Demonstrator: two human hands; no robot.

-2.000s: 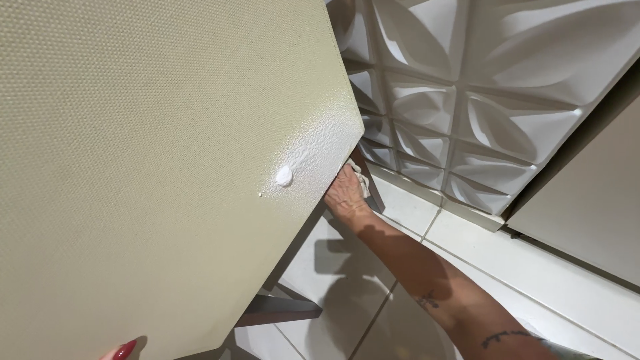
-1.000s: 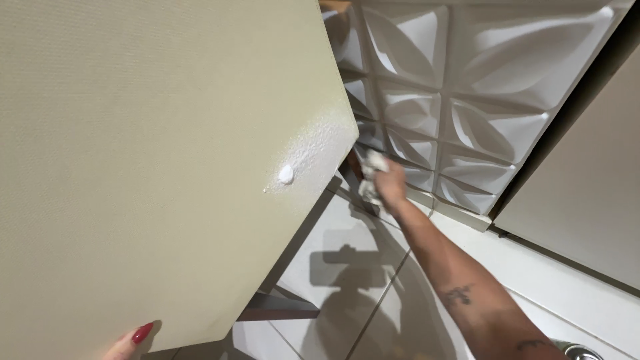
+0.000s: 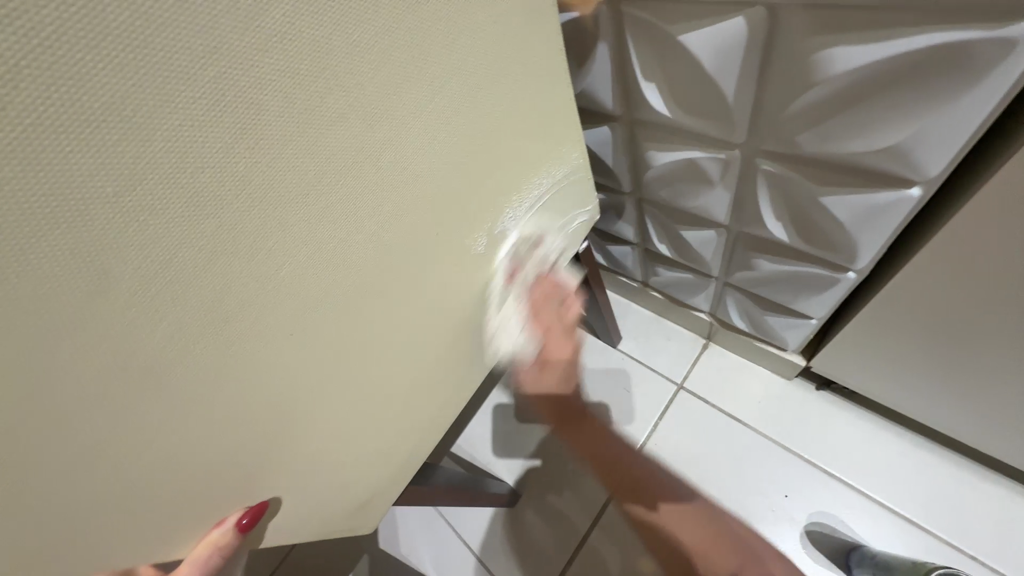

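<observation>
A large pale cream panel with a woven texture [image 3: 280, 264], which looks like the back or seat of a piece of furniture, fills the left. My right hand [image 3: 552, 320] is blurred and presses a crumpled white cloth [image 3: 512, 304] on the panel near its right corner. Streaks of white foam [image 3: 560, 192] lie just above the cloth. At the bottom left my left hand [image 3: 220, 548] grips the lower edge of the panel, its thumb with a red nail on the surface and its other fingers largely hidden.
Dark wooden legs [image 3: 464, 486] show beneath the panel. Behind stands a white wall with raised leaf-like relief [image 3: 744, 144], beside a plain pale panel [image 3: 936, 320] at the right. White floor tiles [image 3: 736, 448] lie below. A partly visible cylindrical object [image 3: 896, 562] is at the bottom right.
My right hand with the cloth has moved from beyond the panel's corner onto its surface. The foam, earlier a speckled patch with a white blob, is now smeared in curved streaks.
</observation>
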